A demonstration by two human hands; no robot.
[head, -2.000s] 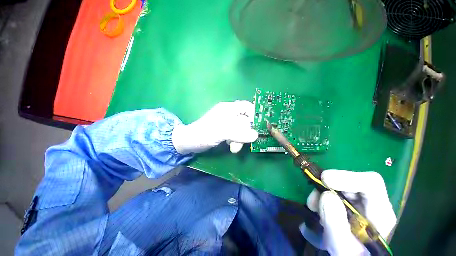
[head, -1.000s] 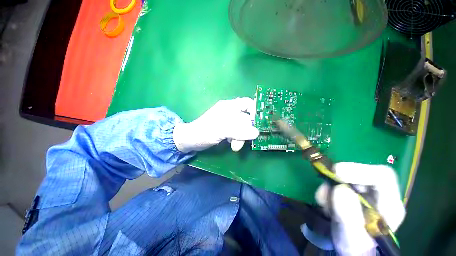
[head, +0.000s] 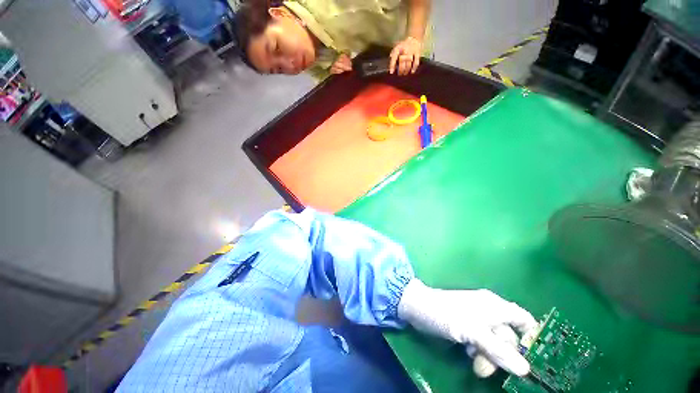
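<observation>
A green circuit board [head: 564,355] lies at the lower right, its component side up, partly cut off by the bottom edge. My left hand [head: 491,330], in a white glove, grips the board's left edge between thumb and fingers. The board is at or just over the green mat [head: 476,230]; I cannot tell if it touches. My right hand and the soldering iron are out of the picture.
A black tray [head: 265,165] with a red lining holds two yellow rings [head: 404,112] and a blue tool [head: 426,132]. A person [head: 361,31] leans at the tray's far side, hands on its rim. A clear round hood [head: 633,261] stands over the mat at right.
The view has swung left and up. The person, floor and whole tray now show. My right hand, the iron and its stand have left the picture. My left hand still holds the board.
</observation>
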